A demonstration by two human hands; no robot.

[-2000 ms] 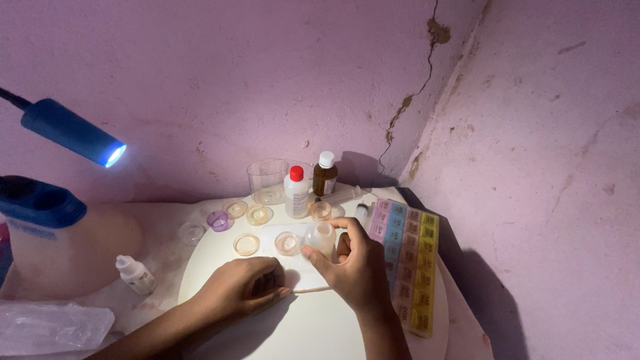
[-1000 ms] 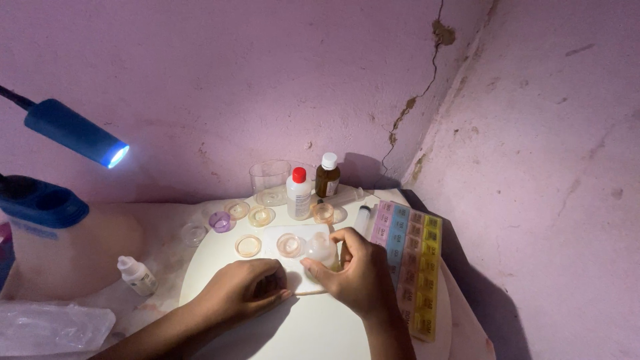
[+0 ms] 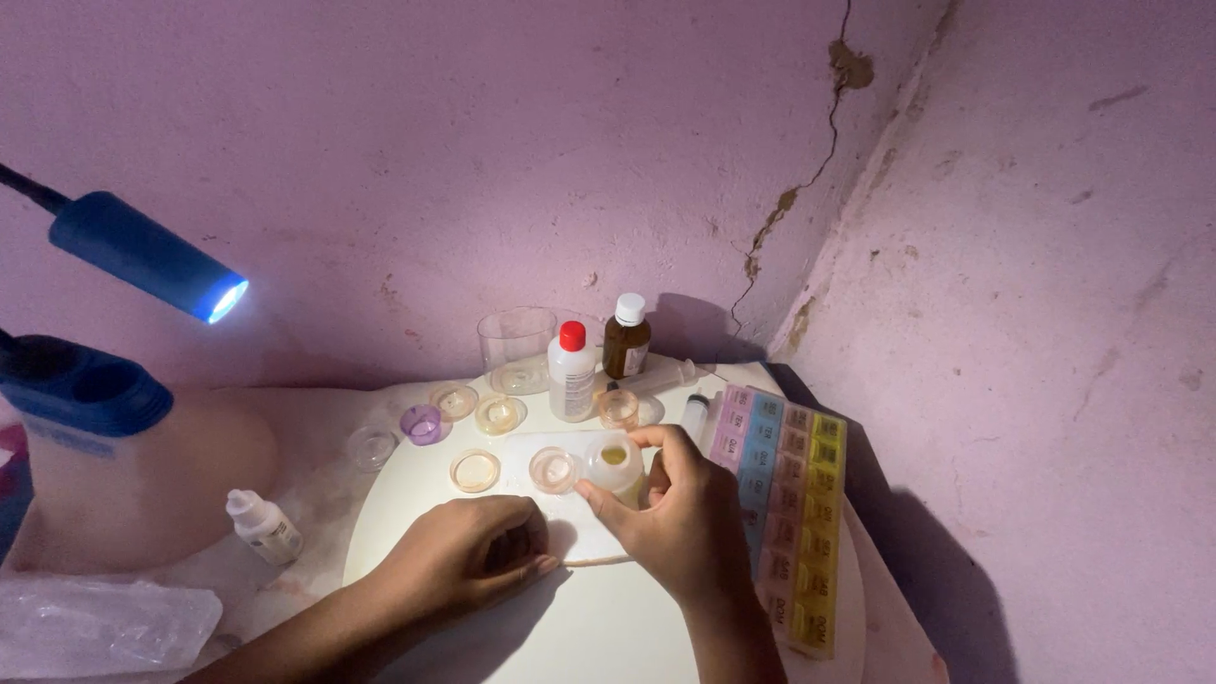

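Note:
A translucent plastic bottle (image 3: 613,464), its mouth toward me and something yellowish showing in it, is held between the thumb and fingers of my right hand (image 3: 679,508). It is over a white tile (image 3: 594,532). Touching or just beside it on the left is a small clear pinkish cup (image 3: 553,470). My left hand (image 3: 480,551) rests at the tile's left edge with curled fingers; whether something small is inside them is hidden. Left of the tile lies a shallow peach-coloured cup (image 3: 474,471).
Behind stand a red-capped bottle (image 3: 572,375), a brown bottle (image 3: 627,342), a clear beaker (image 3: 516,351) and several small cups. A syringe (image 3: 696,413) and a coloured pill organizer (image 3: 784,513) lie right. Left are a dropper bottle (image 3: 266,527), plastic bag (image 3: 104,622) and lit blue lamp (image 3: 147,256).
The translucent bottle in my right hand now shows its mouth and stands nearly in the same place. My left hand has hardly moved.

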